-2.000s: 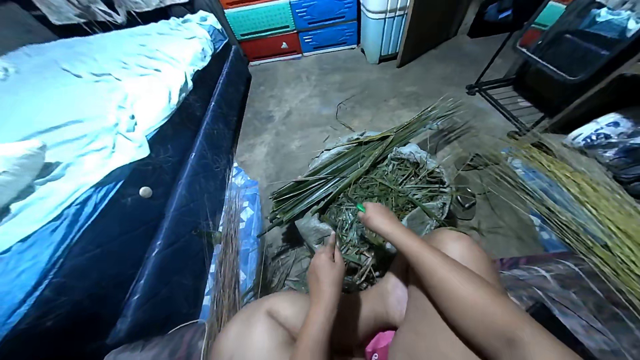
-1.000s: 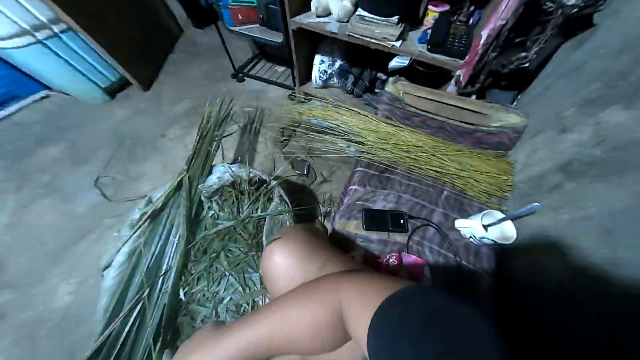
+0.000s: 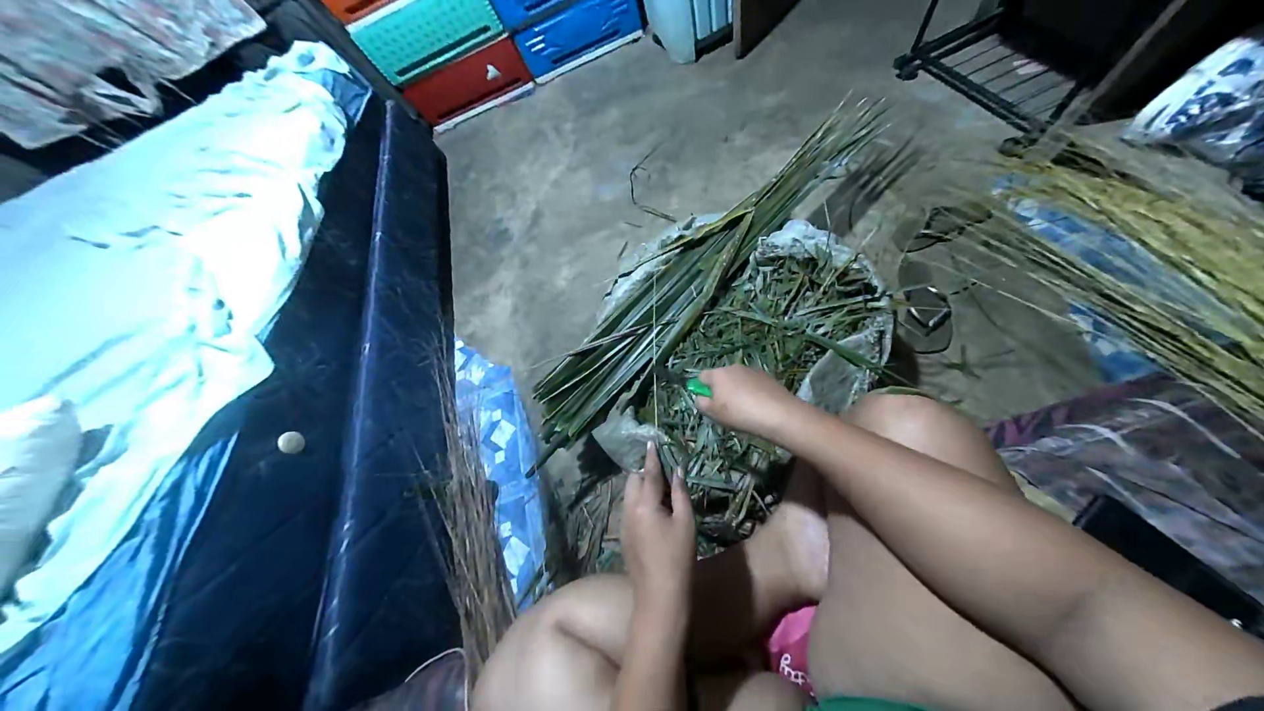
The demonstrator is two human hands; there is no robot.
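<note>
My left hand point(image 3: 659, 513) holds the lower end of a thin, pale leaf midrib point(image 3: 655, 355) between its fingers, and the strip stands up from them. Closed around a small tool with a green handle point(image 3: 699, 387), my right hand point(image 3: 743, 400) is just right of the strip; the tool's blade is hard to make out. Beneath both hands, a sack point(image 3: 874, 346) with its rim rolled down is filled with green leaf shreds point(image 3: 770, 316). A bundle of long green palm leaves point(image 3: 681, 306) lies slanting across the sack's left side.
Thin brown sticks point(image 3: 474, 533) lie on a blue patterned sheet at left, beside a dark mattress point(image 3: 365, 395). Yellowish midribs point(image 3: 1165, 257) are spread at right. Slippers point(image 3: 926, 306) lie right of the sack. Coloured drawers point(image 3: 469, 84) and a black metal rack point(image 3: 987, 89) stand farther back.
The view swung right, to a phone and a cup, and back again. Both hands are over the sack again, as in the oldest frame.
</note>
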